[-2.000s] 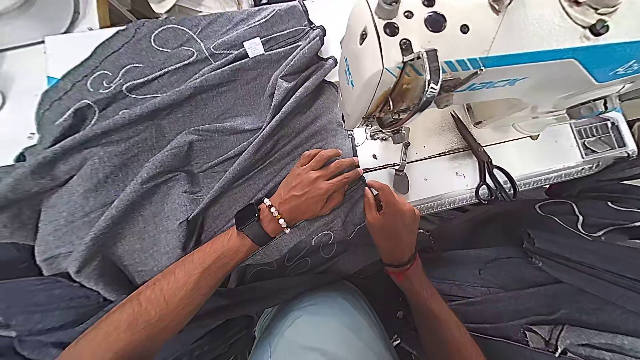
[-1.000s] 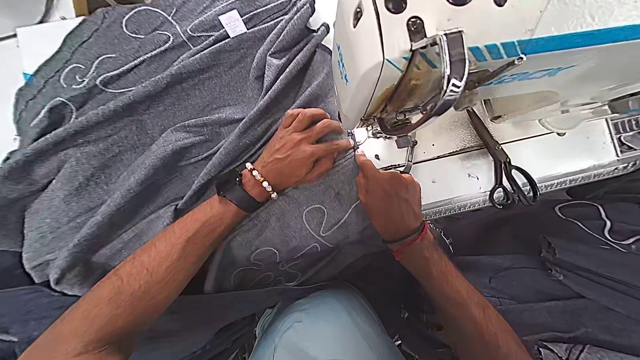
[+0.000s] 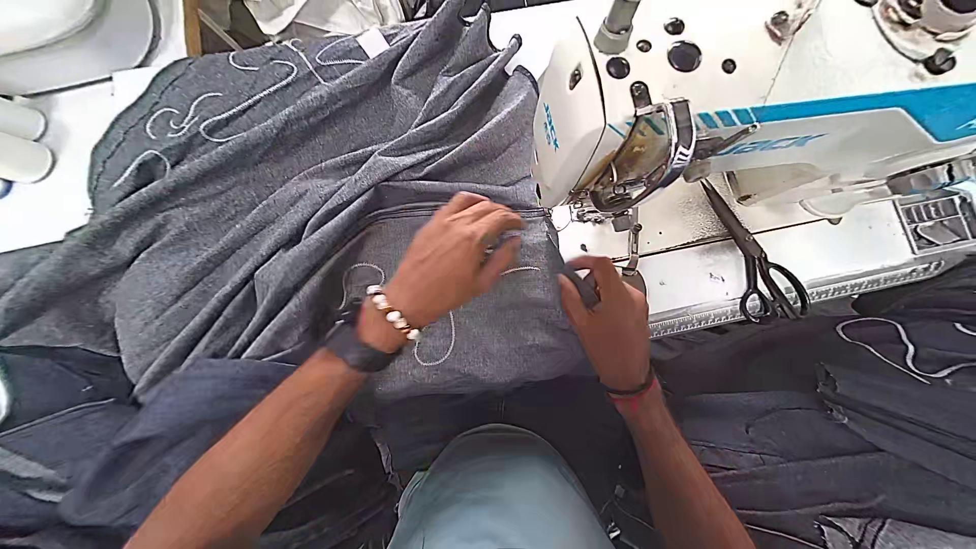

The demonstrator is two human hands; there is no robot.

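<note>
A grey denim-like cloth [image 3: 282, 175] with loose pale threads spreads left of a white Jack sewing machine [image 3: 572, 122]. Its seam runs to the needle area, under the machine head. My left hand [image 3: 457, 255], blurred, is over the cloth with its fingers curled; whether it pinches anything is unclear. Close to the machine's front, my right hand [image 3: 610, 320] pinches the dark edge of the cloth between thumb and fingers. Black-handled scissors [image 3: 755, 263] lie on the machine bed, right of my right hand.
Dark fabric [image 3: 762, 427] is heaped at the lower right, and more dark cloth [image 3: 191, 419] lies at the lower left. A measuring scale [image 3: 701, 316] runs along the front edge of the machine bed. White spools or rolls [image 3: 23, 141] sit at the far left.
My hands, close together at the needle area a second ago, are now apart. The right hand has come toward me with the cloth edge, and the left is off the seam end.
</note>
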